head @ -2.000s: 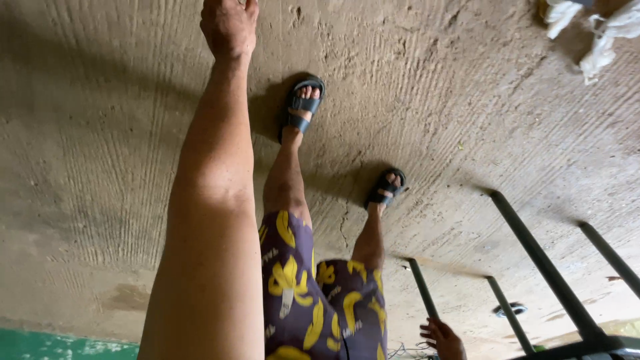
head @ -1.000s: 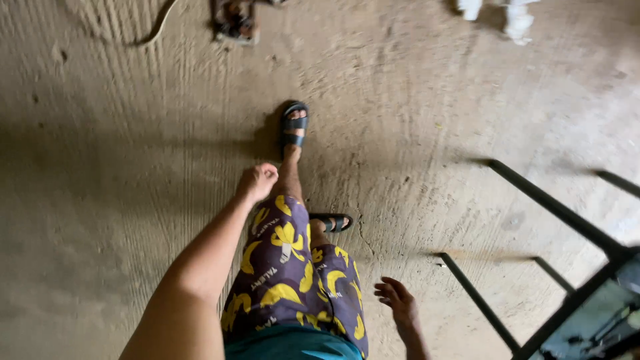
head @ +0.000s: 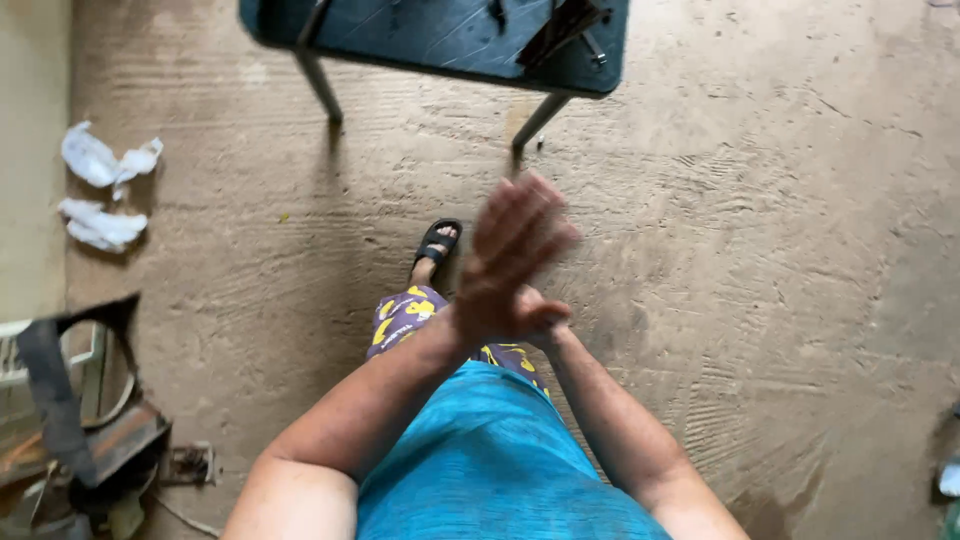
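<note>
My left hand (head: 510,259) is raised in front of my body, blurred, with its fingers extended and nothing seen in it. Close behind it, partly hidden, is my right hand (head: 541,311), whose fingers I cannot make out well; the two hands overlap in the view and may be touching. Beyond them stands a dark table (head: 420,37) on metal legs, cut off by the top edge. On its right part lie a dark metal piece (head: 559,34) and other small dark items.
White crumpled plastic bags (head: 101,161) lie on the rough concrete floor (head: 750,225) at the left. Below them are a dark frame with a round opening (head: 90,397), a white rack (head: 15,352) and a cord (head: 184,517). My sandalled foot (head: 436,244) is on the floor.
My hands were apart, hanging at my sides; now they are together in front of me. The view has turned strongly, bringing the tabletop ahead.
</note>
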